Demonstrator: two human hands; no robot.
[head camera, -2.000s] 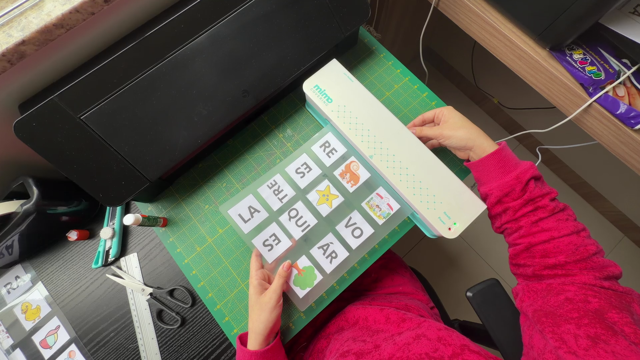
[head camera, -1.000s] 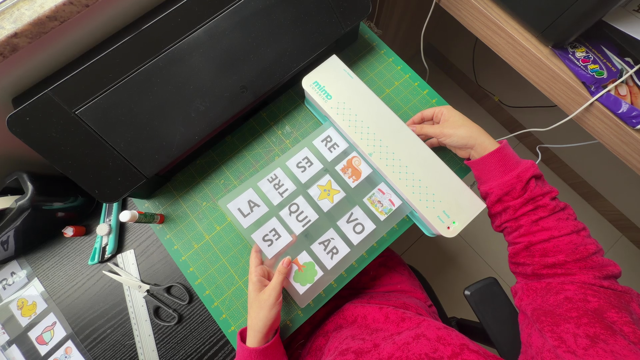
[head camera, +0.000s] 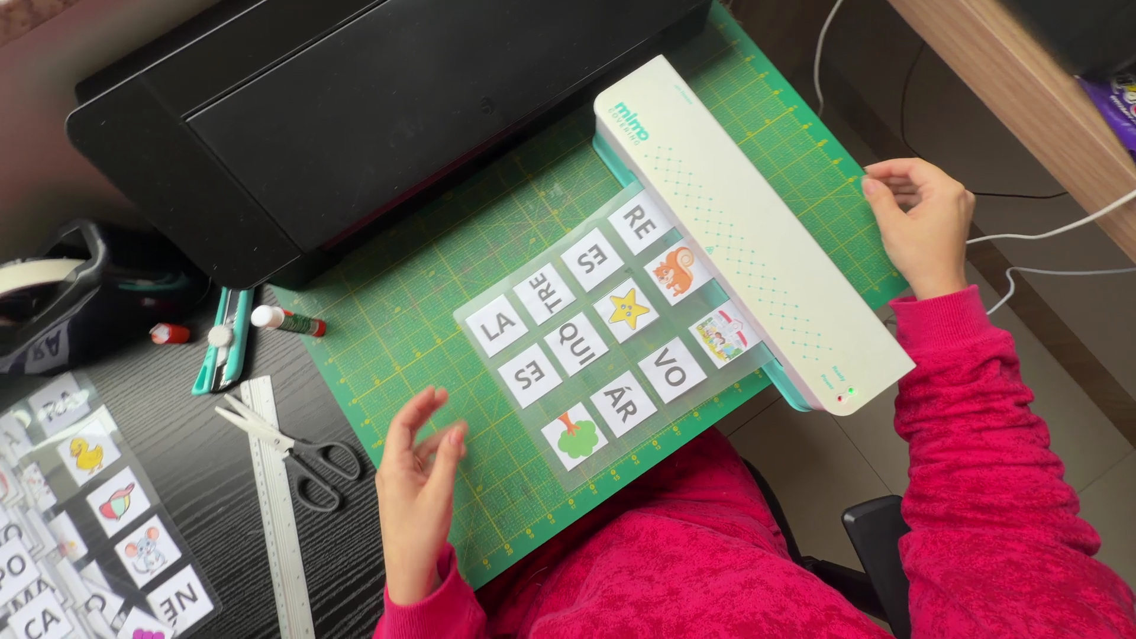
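A white and teal laminator (head camera: 754, 240) lies diagonally on the green cutting mat (head camera: 390, 302). Along its left side a clear laminating pouch (head camera: 568, 475) with syllable and picture cards reaches into the slot; one end is hidden inside the machine. My left hand (head camera: 421, 493) is over the mat, left of the pouch and apart from it, fingers loosely curled and holding nothing. To the right of the laminator, my right hand (head camera: 923, 217) is at the mat's right edge, thumb near the bent fingers; whether it holds anything is unclear.
A black printer (head camera: 373, 133) stands behind the mat. On the dark table at left are scissors (head camera: 306, 457), a ruler (head camera: 282, 532), a teal box cutter (head camera: 226, 342), a glue stick (head camera: 288, 321), its red cap (head camera: 169, 334), a tape dispenser (head camera: 106, 293) and laminated card sheets (head camera: 182, 550). White cables (head camera: 1056, 235) run at right.
My left hand has let go of the pouch's lower left corner and moved left. My right hand has moved away from the laminator's right side, toward the mat's edge.
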